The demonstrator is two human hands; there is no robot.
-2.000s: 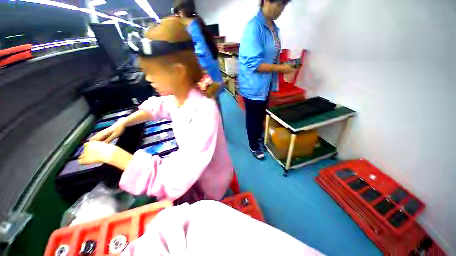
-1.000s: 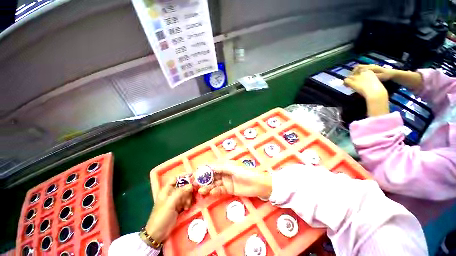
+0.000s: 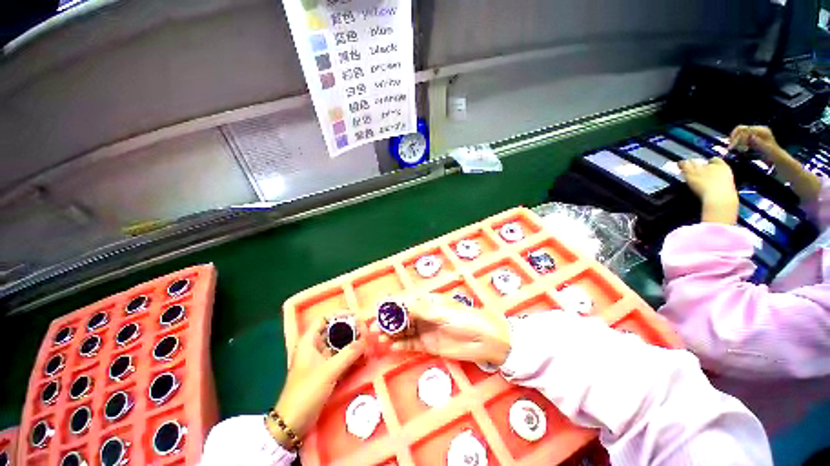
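Note:
My left hand (image 3: pixel 312 370) holds a round watch head (image 3: pixel 341 335) with a silver rim and a dark face turned up. My right hand (image 3: pixel 455 331) holds another watch head (image 3: pixel 392 318), its dark face showing purple and white marks. The two heads are side by side, slightly apart, above the near left part of the large-pocket coral-orange tray (image 3: pixel 411 359). Pockets of this tray hold several white round pieces, such as one at the front (image 3: pixel 435 387), and a dark one (image 3: pixel 541 261). My right hand and sleeve hide some pockets.
A small-pocket orange tray (image 3: pixel 197 382) of dark round faces lies left. A crumpled clear bag (image 3: pixel 596 238) is at the large tray's far right corner. Dark trays of rectangular screens (image 3: pixel 628 170) and a person's hands are at right. A colour-name chart (image 3: pixel 359 68) hangs by a blue clock (image 3: pixel 410 146).
The view has swung from the neighbouring worker and aisle to the bench. Since one second ago, the left watch head's face has turned from patterned to dark, and the right one shows purple-and-white marks.

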